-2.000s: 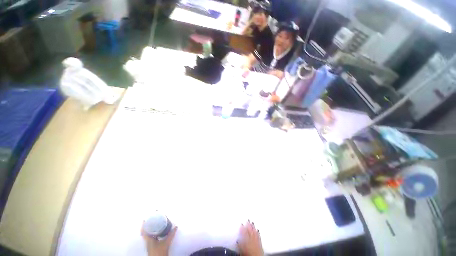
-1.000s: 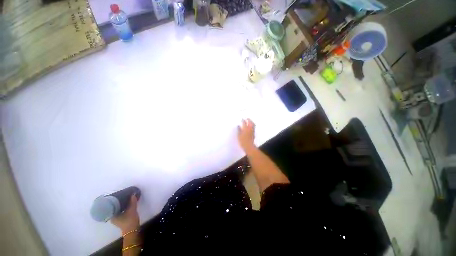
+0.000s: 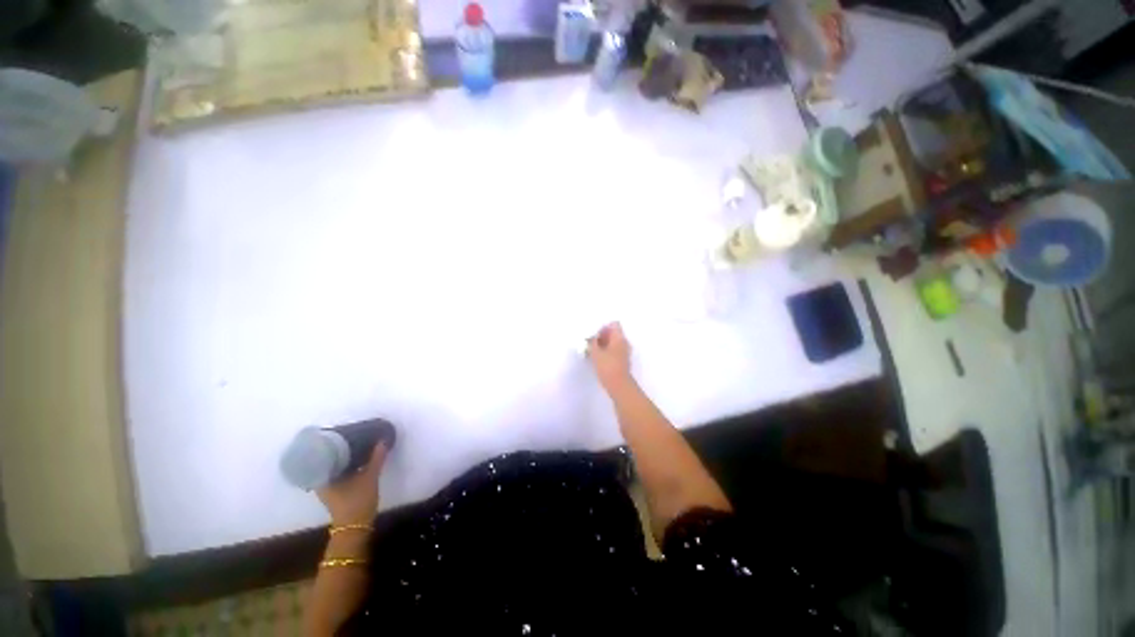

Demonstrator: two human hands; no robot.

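A cylindrical lidded cup (image 3: pixel 319 458) with a grey-blue top and dark sides stands on the white table (image 3: pixel 249 286), near its front edge at the left. My left hand (image 3: pixel 355 489) is around the cup's near side, with gold bands on the wrist. My right hand (image 3: pixel 607 353) is at the table's front middle, its fingers curled in. A small dark spot shows at the fingertips, too small to tell whether it is a held piece.
A dark phone (image 3: pixel 824 324) lies at the right edge. White items and a green cup (image 3: pixel 831 152) stand behind it, beside a cluttered box and a blue-white fan (image 3: pixel 1057 255). A water bottle (image 3: pixel 474 52) and slatted board (image 3: pixel 286 62) are at the far edge.
The view has tilted down from the seated people, then shifted left. The right hand's fingers, spread flatter before, are now curled in. The left hand stays on the cup.
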